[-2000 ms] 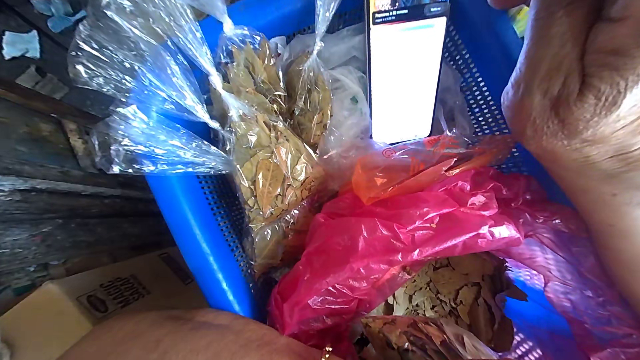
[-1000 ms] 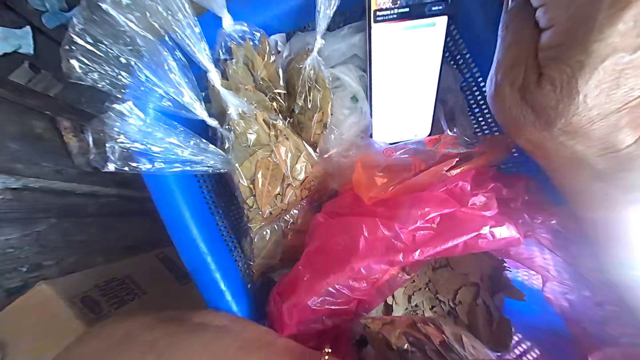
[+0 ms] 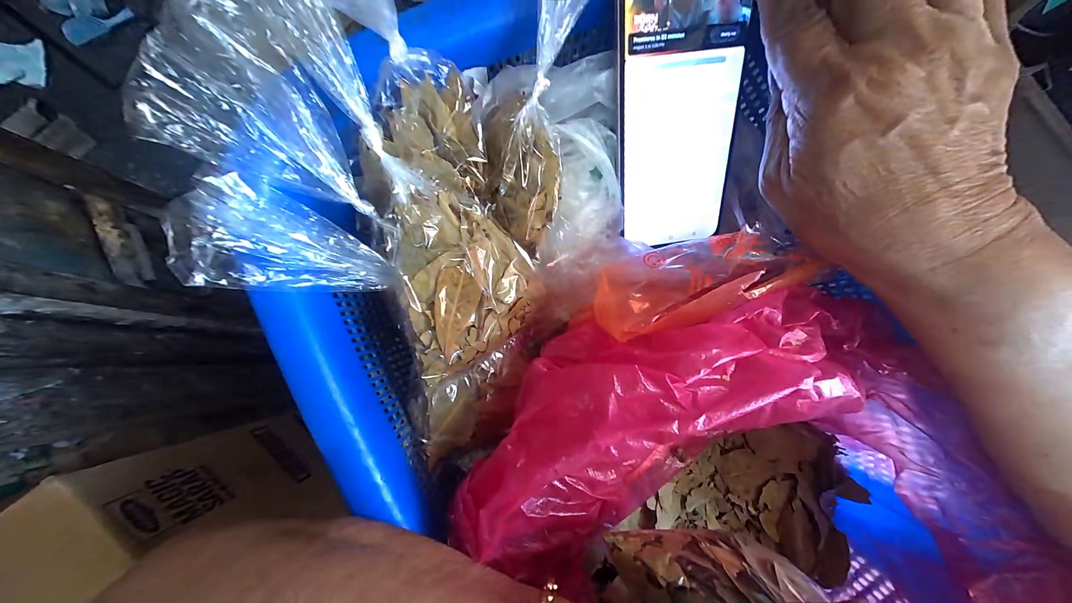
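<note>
My right hand (image 3: pixel 896 126) is at the upper right, its back to the camera, beside a lit smartphone (image 3: pixel 682 142) that stands in a blue plastic basket (image 3: pixel 335 402). Its fingertips are cut off by the top edge. At the bottom left only my left forearm shows, with a gold-coloured bracelet at the wrist; the left hand is out of view. Clear plastic bags of dried leaves (image 3: pixel 461 285), tied at the neck, lie in the basket. A pink plastic bag (image 3: pixel 620 419) lies beside them, with an orange plastic bag (image 3: pixel 653 293) at its upper edge. Loose brown dried leaves (image 3: pixel 754 494) show below it.
A cardboard box (image 3: pixel 201 494) with printing sits left of the basket, near dark weathered wood (image 3: pixel 126 352). Empty clear plastic bag ends (image 3: pixel 268 218) spread over the basket's left rim. Small scraps (image 3: pixel 21 63) lie at the upper left.
My right hand has shifted slightly left, closer to the phone, and more of its back shows. The bags, leaves and phone look unchanged.
</note>
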